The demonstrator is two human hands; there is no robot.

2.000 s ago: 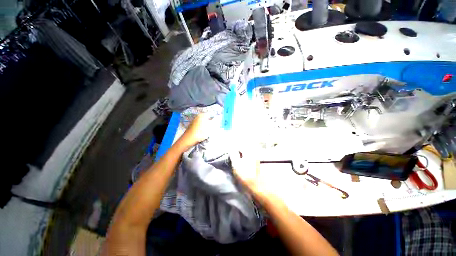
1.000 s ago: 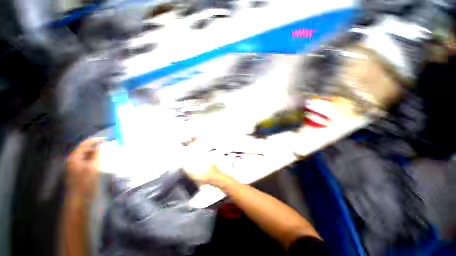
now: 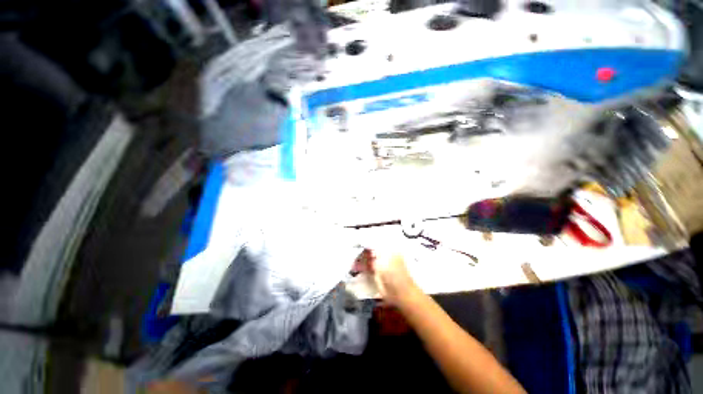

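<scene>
The plain grey and striped garment (image 3: pixel 270 288) lies at the table's front left edge, partly hanging over it, and stretches toward the lower left. My right hand (image 3: pixel 389 273) is at the garment's right end, over the table edge. A small dark red thing shows at its fingertips, too blurred to name; its grip is unclear. My left hand (image 3: pixel 179 386) is only a blurred patch of skin at the bottom edge, mostly cut off, beside the cloth. The white sewing machine (image 3: pixel 478 69) with its blue band stands behind; glare hides its needle area.
A smartphone (image 3: pixel 520 215) and red-handled scissors (image 3: pixel 590 225) lie at the right of the table (image 3: pixel 455 269). A thin dark rod with a pivot (image 3: pixel 412 228) is nearer the middle. A garment pile (image 3: pixel 243 115) is at the left behind. Checked garments (image 3: pixel 620 331) are at lower right.
The camera view has swung right, then partly back. My left hand has moved from the machine's left end down to the bottom edge, and the garment now stretches toward the lower left.
</scene>
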